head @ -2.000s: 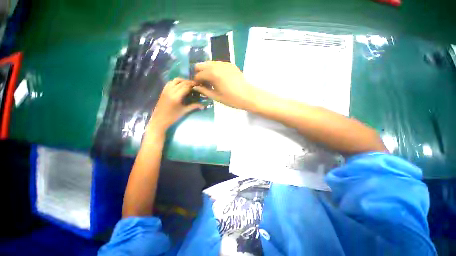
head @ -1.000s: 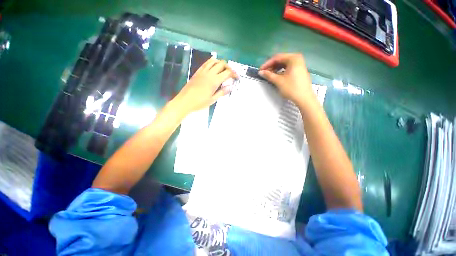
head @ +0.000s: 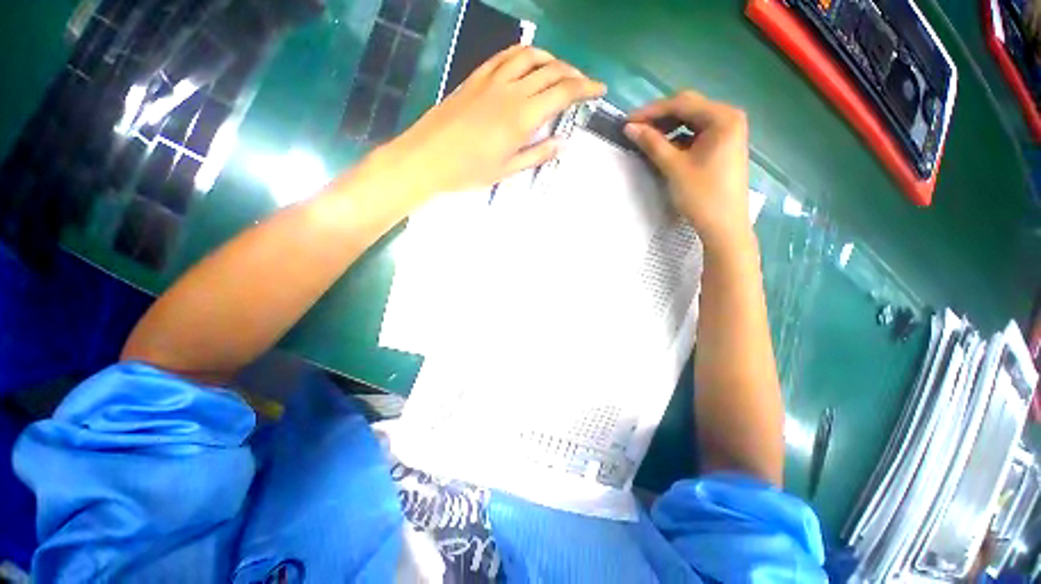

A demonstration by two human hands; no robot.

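Note:
A white panel (head: 548,308) with fine grey dot bands lies in front of me, its near edge against my smock. A small black adhesive pad (head: 607,123) lies along the panel's far end. My right hand (head: 699,154) pinches the pad's right end between thumb and fingertips. My left hand (head: 502,120) rests at the panel's far left corner, fingers bent over the edge; whether its fingertips hold anything is hidden. A white strip with a black end (head: 485,43) lies partly under my left hand and forearm.
Black pad sheets (head: 171,103) spread at left, with a smaller black sheet (head: 386,71) beside them. A red tray (head: 850,97) holding a dark device is at far right. Thin dark tweezers (head: 821,451) lie right of my right forearm, and a panel stack (head: 953,445) stands at lower right.
Both hands went from the black pieces at left to the panel's far end, the right hand bringing a black pad. In the last second they stayed there while the view shifted and tilted.

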